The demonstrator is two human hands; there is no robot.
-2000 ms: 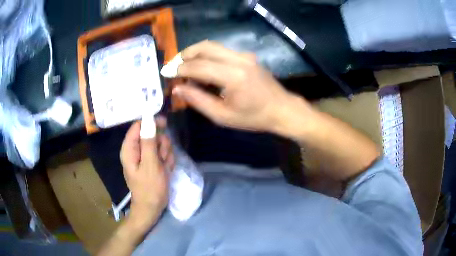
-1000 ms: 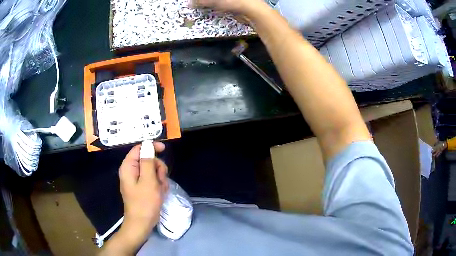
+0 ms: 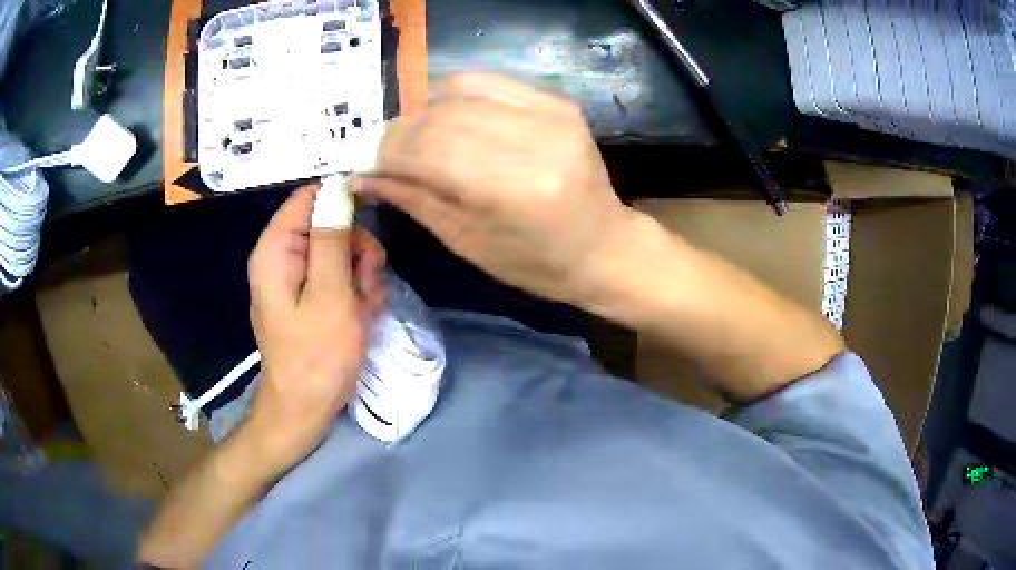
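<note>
A white square housing (image 3: 284,95) lies open side up in the orange fixture (image 3: 178,111) at the upper left. My left hand (image 3: 312,290) pinches the cord end at the housing's near edge, with a pale wrap on the thumb. A coiled white cord bundle (image 3: 399,379) in clear plastic hangs beside that hand over the lap. My right hand (image 3: 501,184) has its thumb and fingertips together at the same edge, close to my left thumb. Its fingers are blurred, and whether they hold a small piece cannot be seen.
A hammer (image 3: 713,106) lies right of the fixture. Stacked white housings (image 3: 908,72) stand at the upper right. A plug head (image 3: 106,148) and cord coils (image 3: 20,223) are at the left. An open cardboard box (image 3: 891,267) sits below the bench at the right, another (image 3: 95,367) at the left.
My right hand has come back from the tray of tiny white pieces to the housing's near edge. My left hand stays at the cord. The view has shifted, and the tray is out of frame.
</note>
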